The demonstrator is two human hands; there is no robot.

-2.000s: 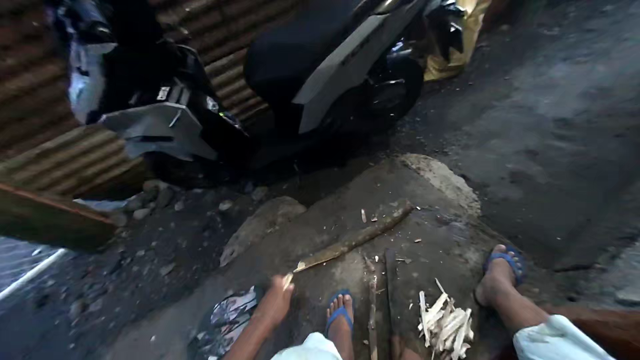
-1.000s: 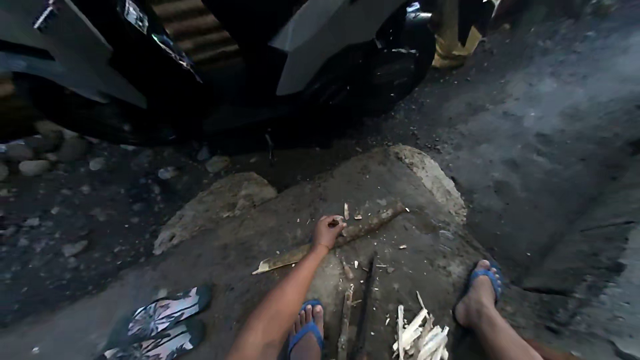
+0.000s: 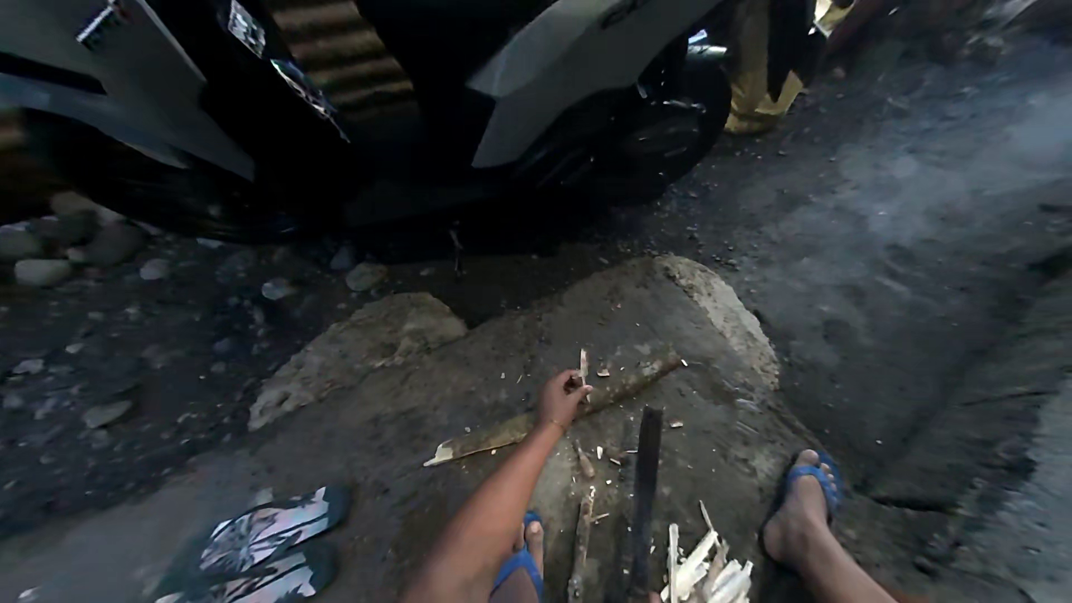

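Observation:
My left hand reaches down over a long stick of wood on the concrete slab, its fingers at a small wood chip. Whether the fingers grip the chip is not certain. A dark, long blade, likely a machete, points away from me at the bottom centre. Only a trace of my right hand shows at its lower end, at the frame's edge. Left of the blade lies a thinner stick, and to its right is a pile of split, pale wood pieces.
A motor scooter stands across the far side, with stones near its front wheel. Patterned flip-flops lie at lower left. My feet in blue flip-flops flank the wood pieces. A broken concrete edge borders the slab.
My left hand has moved from the long stick's near left end, where it was two seconds ago, to the chip beside its middle. The view has tilted downward.

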